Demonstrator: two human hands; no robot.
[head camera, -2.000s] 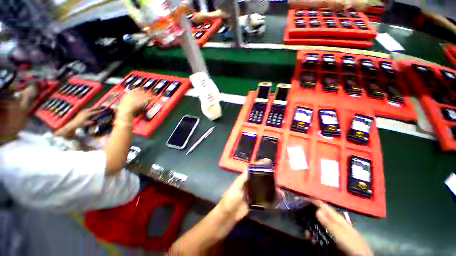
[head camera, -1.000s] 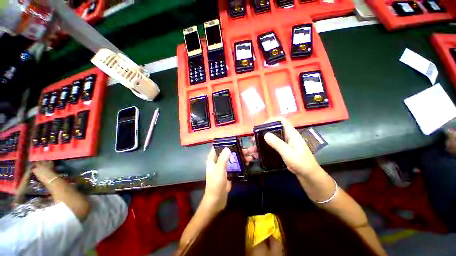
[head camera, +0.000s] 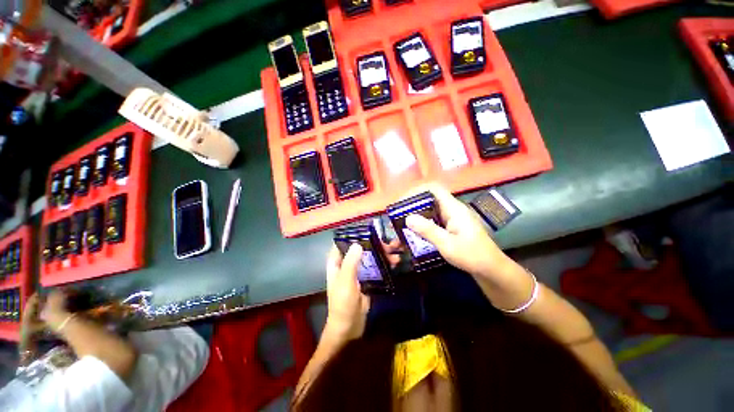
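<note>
My left hand holds a dark phone with a lit, pale purple screen, thumb on its upper part. My right hand holds another dark phone, its screen also lit, thumb across it. Both are side by side at the bench's front edge, below the red compartment tray. In the tray, two open flip phones stand at the upper left, two dark closed phones lie below them, and several closed phones with white faces lie to the right. Two pockets hold white slips.
A small flat dark piece lies right of my right hand. A bar-type phone, a pen and a cream slotted fan head are left of the tray. Another filled red tray and a person's arm are far left. A paper sheet lies right.
The screen of the phone in my right hand was dark and is now lit. Both hands keep their phones. The view has shifted slightly. The neighbour's arm at the left has moved.
</note>
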